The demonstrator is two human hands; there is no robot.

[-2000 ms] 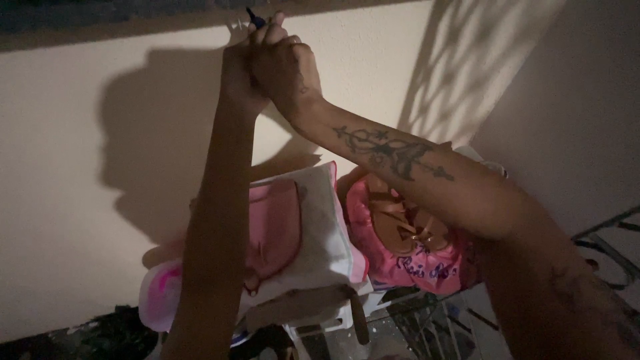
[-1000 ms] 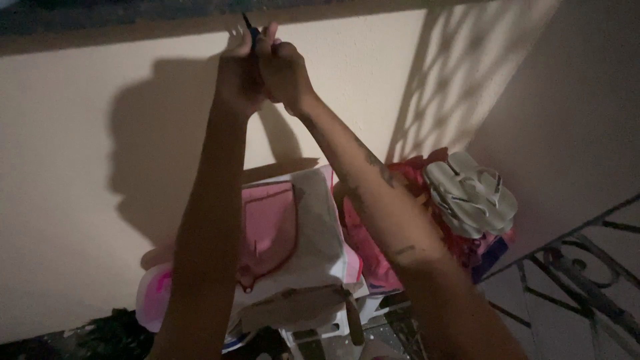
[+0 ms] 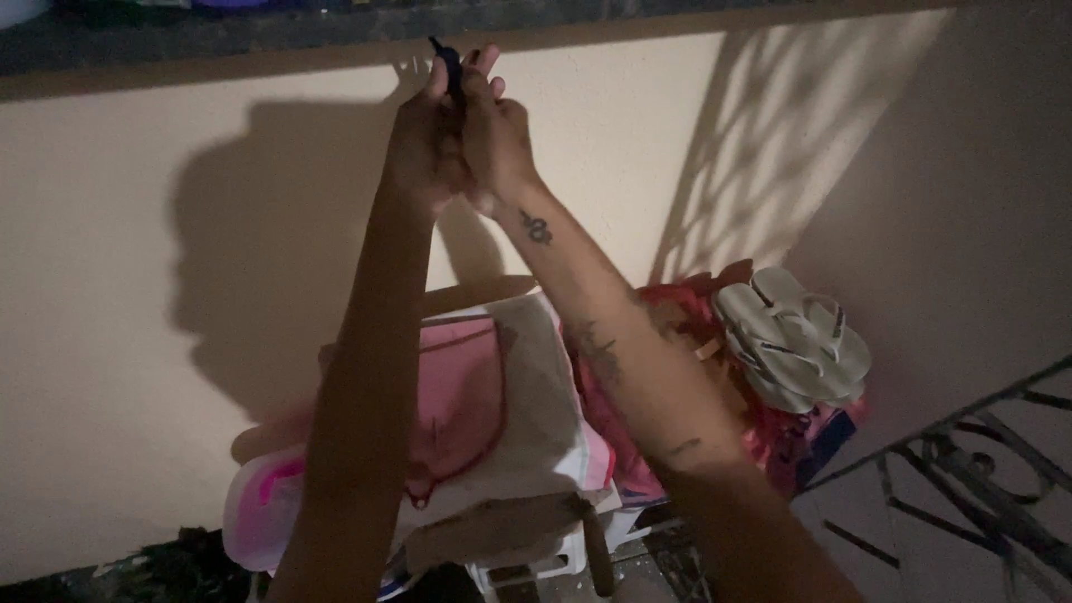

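Both my arms reach up and away toward a pale wall, and the hands meet just below a dark stone ledge. My left hand point(image 3: 423, 146) and my right hand point(image 3: 500, 138) press together around a small dark object point(image 3: 450, 67) with a thin pointed tip. Its lower part is hidden by the fingers, so its kind cannot be told. Below the hands lie a pink pouch point(image 3: 456, 394) with a dark red edge and a white cloth point(image 3: 540, 394). My right forearm passes over a red and pink bag point(image 3: 620, 427).
Pale flip-flops point(image 3: 796, 339) lie on the red bag at right. A translucent container with pink in it point(image 3: 260, 511) is at lower left. The dark stone ledge point(image 3: 251, 35) runs along the top. A metal railing point(image 3: 963, 486) stands at lower right, and a white plastic stool point(image 3: 544, 561) shows below.
My right forearm has swung toward the left and turned, uncovering the flip-flops that it hid two seconds ago. The hands have shifted from clasped to more upright, still around the dark object.
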